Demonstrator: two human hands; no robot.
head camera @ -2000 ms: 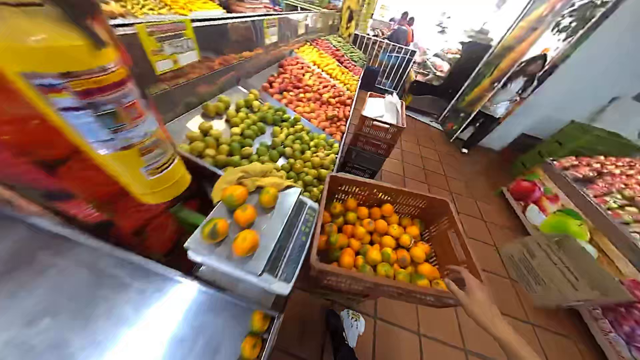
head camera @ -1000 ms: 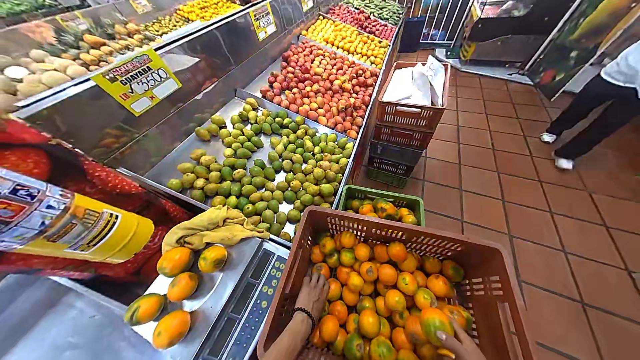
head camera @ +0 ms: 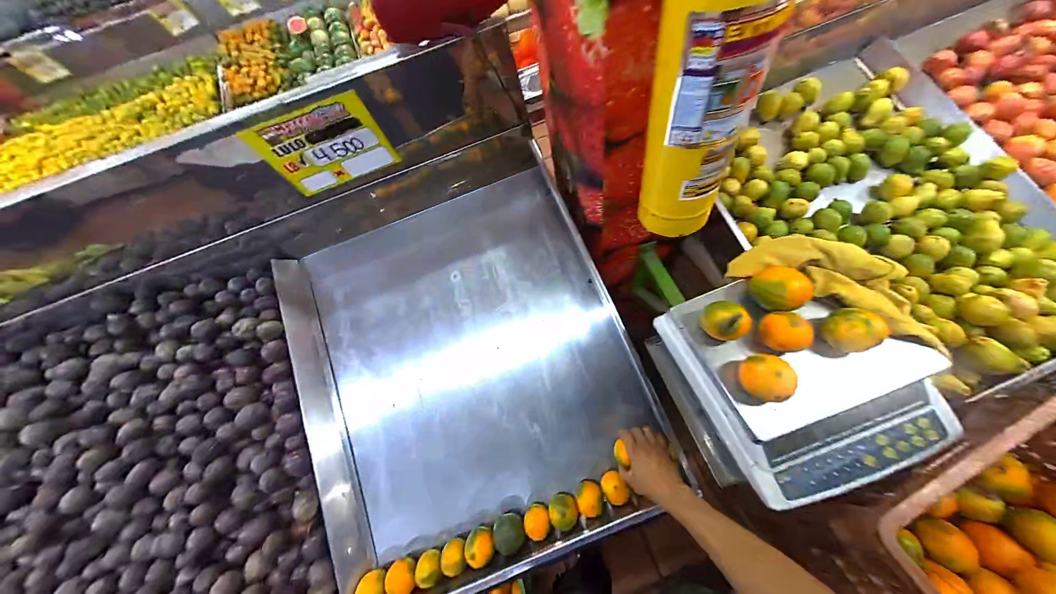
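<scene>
My right hand (head camera: 649, 464) reaches in from the lower right and grips an orange fruit (head camera: 621, 453) at the right end of a row of orange-and-green fruit (head camera: 536, 522). This row lies along the near edge of a sloping steel display tray (head camera: 487, 330). My left hand is out of view. Several similar fruit (head camera: 785, 332) rest on the white plate of a digital scale (head camera: 858, 396), right of the tray. At the lower right, a brown plastic crate (head camera: 907, 511) holds more of them (head camera: 982, 544).
Dark round fruit (head camera: 181, 429) fill the bin on the left. A yellow cylindrical container (head camera: 701, 124) stands by a red printed column (head camera: 582, 148). A yellow cloth (head camera: 833, 268) lies behind the scale, beside green-yellow fruit (head camera: 924, 198). A yellow price sign (head camera: 320, 148) hangs behind the tray.
The view has swung left to the steel tray. My right hand has moved from the crate to the tray's near edge, with a fruit in it. My left hand has gone out of view.
</scene>
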